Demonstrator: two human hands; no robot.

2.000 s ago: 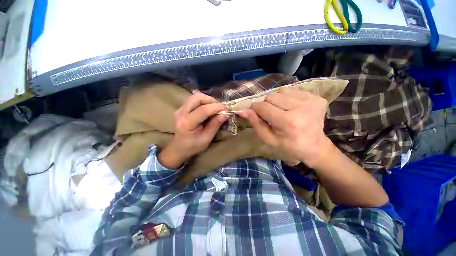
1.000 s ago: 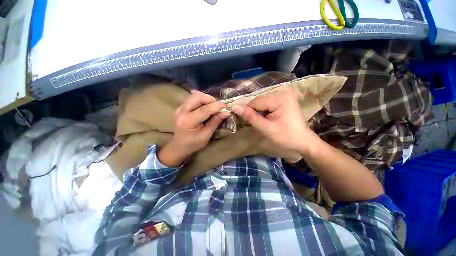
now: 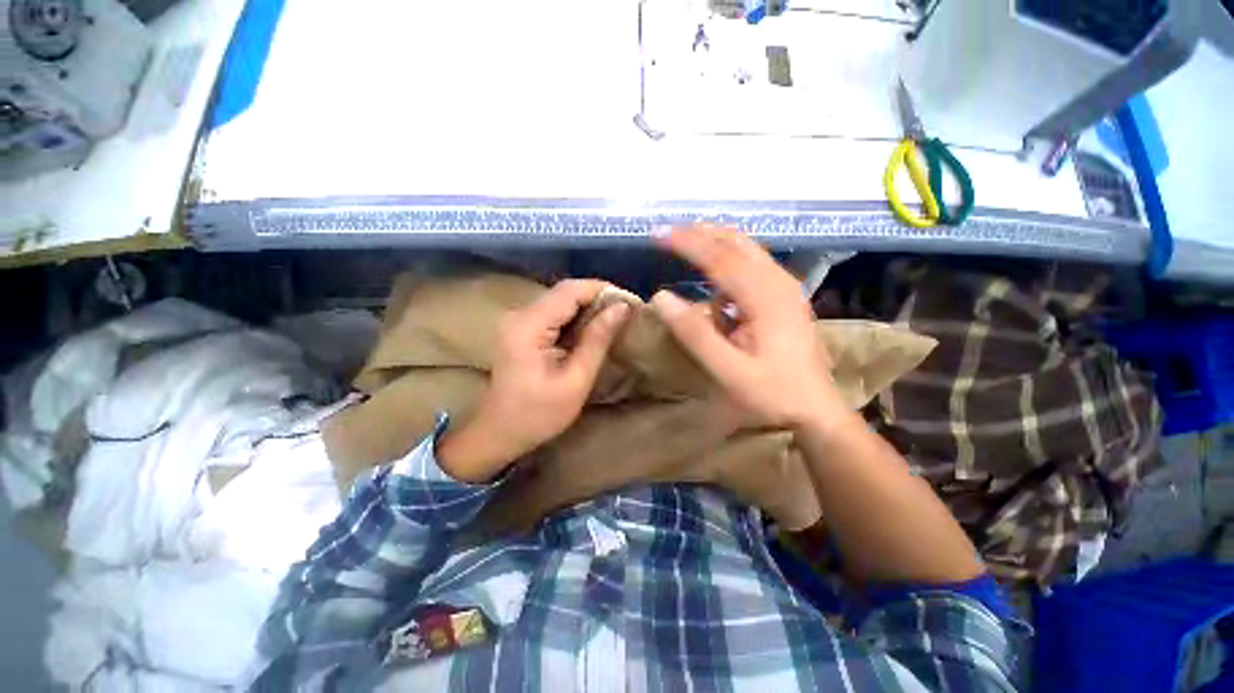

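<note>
A tan garment [image 3: 677, 440] lies across the lap, below the table's front edge. My left hand [image 3: 548, 366] pinches a small bunched edge of the tan cloth between thumb and fingertips. My right hand [image 3: 751, 339] is just right of it, thumb near the pinched edge and index finger raised and apart; whether it still holds any cloth is hard to tell. A tan flap [image 3: 873, 355] sticks out to the right behind my right hand.
Scissors [image 3: 928, 180] with yellow and green handles lie on the white sewing table [image 3: 447, 122], behind the edge ruler [image 3: 568, 221]. White cloth pile [image 3: 176, 447] at left. Brown plaid pile [image 3: 1008, 393] and blue crate [image 3: 1137, 630] at right. Machine parts [image 3: 1069, 61] stand at the back right.
The view has tilted up, showing more table. My right index finger has lifted and opened from the pinched spot. The plaid lining above the hands is out of sight, and the tan flap sits lower.
</note>
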